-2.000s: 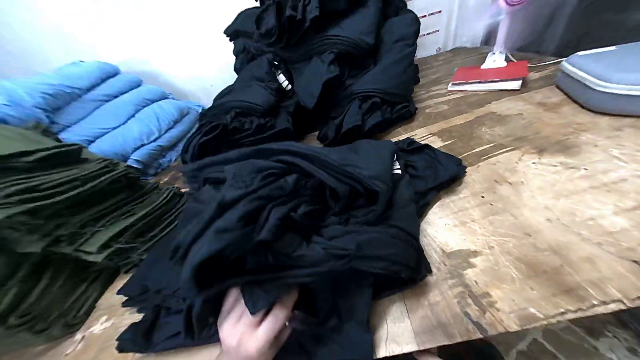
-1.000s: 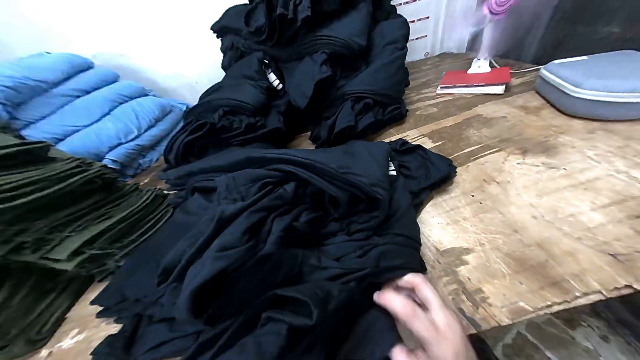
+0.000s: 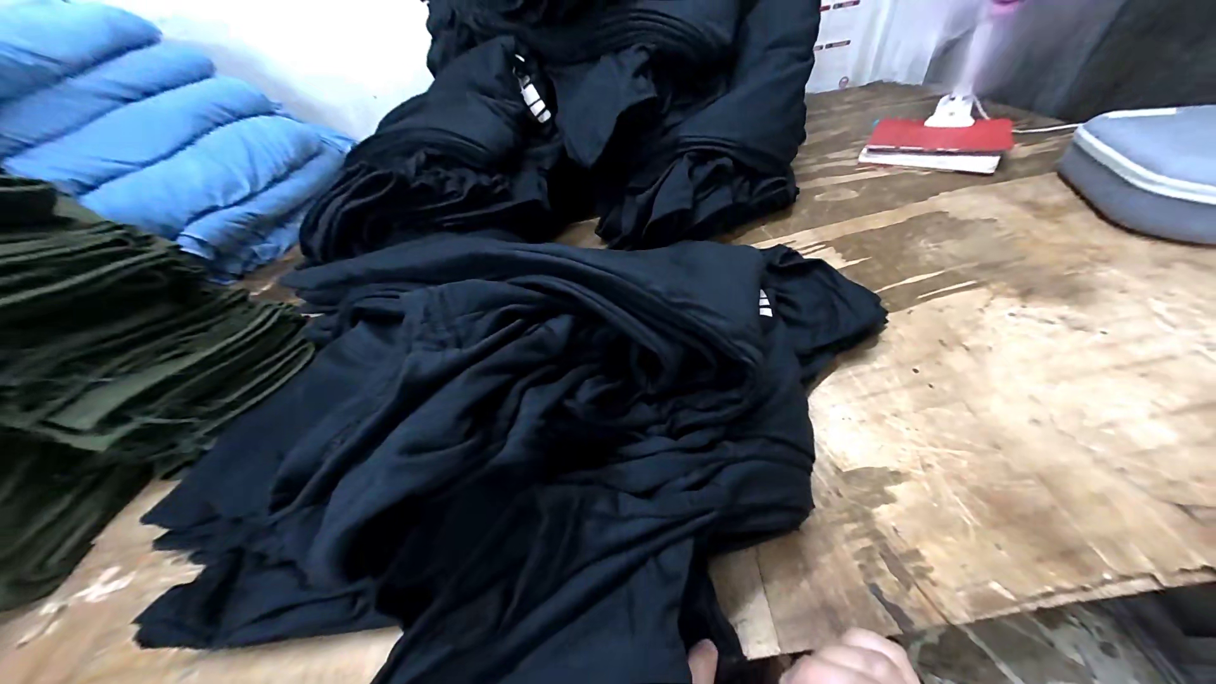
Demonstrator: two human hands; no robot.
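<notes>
A heap of black knit garments (image 3: 532,427) lies loosely folded and rumpled on the wooden table, its lower end hanging to the bottom edge of the view. A small white-striped mark (image 3: 765,303) shows near its right side. My right hand (image 3: 848,658) is cut off by the bottom edge, at the table's front edge just right of the hanging cloth, with only curled knuckles visible. One fingertip (image 3: 703,660) touches the black cloth's lower right edge; which hand it belongs to is unclear. Apart from that possible fingertip, my left hand does not show. Both grips are hidden.
Piled black garments (image 3: 646,104) stand behind the heap. Dark green fabric pieces (image 3: 123,351) are stacked at left, with folded blue cloth (image 3: 190,133) behind them. On the wooden table (image 3: 1026,408), a red-and-white booklet (image 3: 940,138) lies under a white stand, beside a grey case (image 3: 1145,176).
My right hand was over the heap's lower right side a second ago and is now lower, at the bottom edge. The hand on the lower cloth two seconds ago is gone from there.
</notes>
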